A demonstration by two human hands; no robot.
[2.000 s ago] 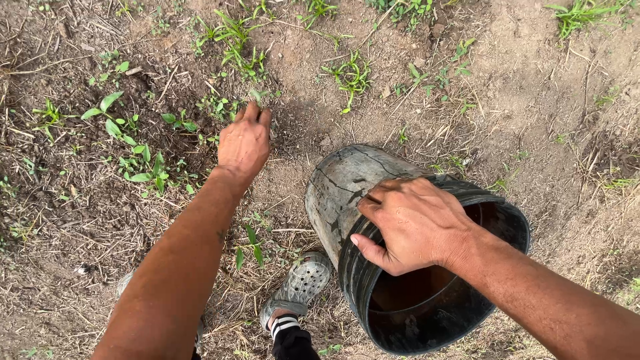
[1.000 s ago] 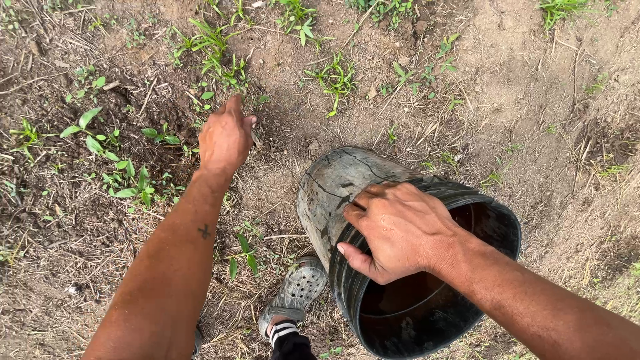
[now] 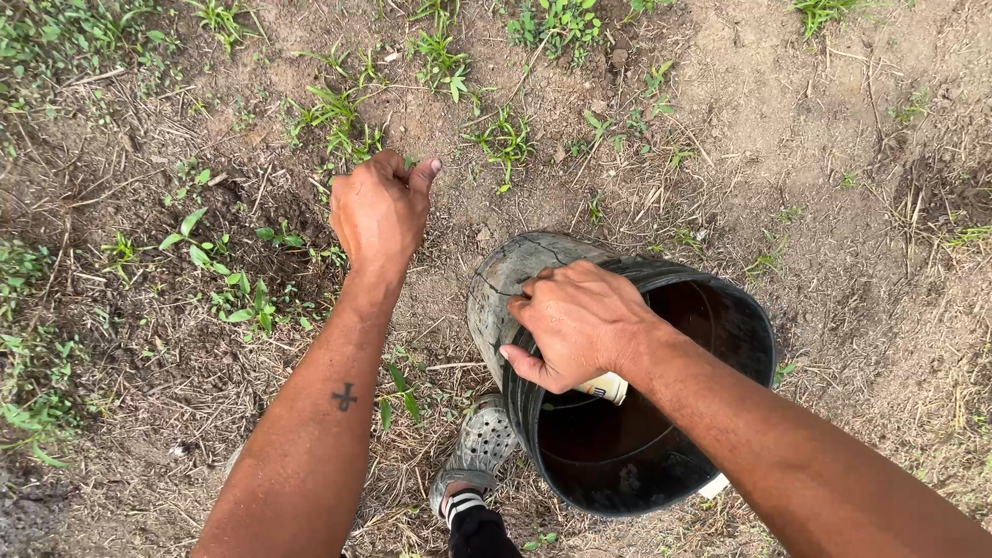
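A worn black plastic bucket point(image 3: 655, 496) with a cracked, dirt-coated side leans with its mouth toward me; dark liquid seems to lie inside. My right hand point(image 3: 577, 322) rests over the ribbed side near the rim, its fingers curled on it. Under that palm, a pale object with printing point(image 3: 604, 387) shows at the bucket's mouth. To the bucket's upper left, my left hand point(image 3: 384, 205) hovers over the soil beside small weeds, its fingers curled and the thumb toward the right. Whether anything is between those fingers is hidden.
Dry soil with straw surrounds the bucket. Grass tufts point(image 3: 508, 143) grow above it, and broad-leaved seedlings point(image 3: 260, 306) stand at the left. A grey perforated clog point(image 3: 480, 446) on my foot is just below the bucket. Denser weeds lie along the left edge.
My left hand has turned, with its thumb now pointing right instead of its fingers reaching toward the ground. The pale printed object now shows beneath my right hand at the bucket's mouth.
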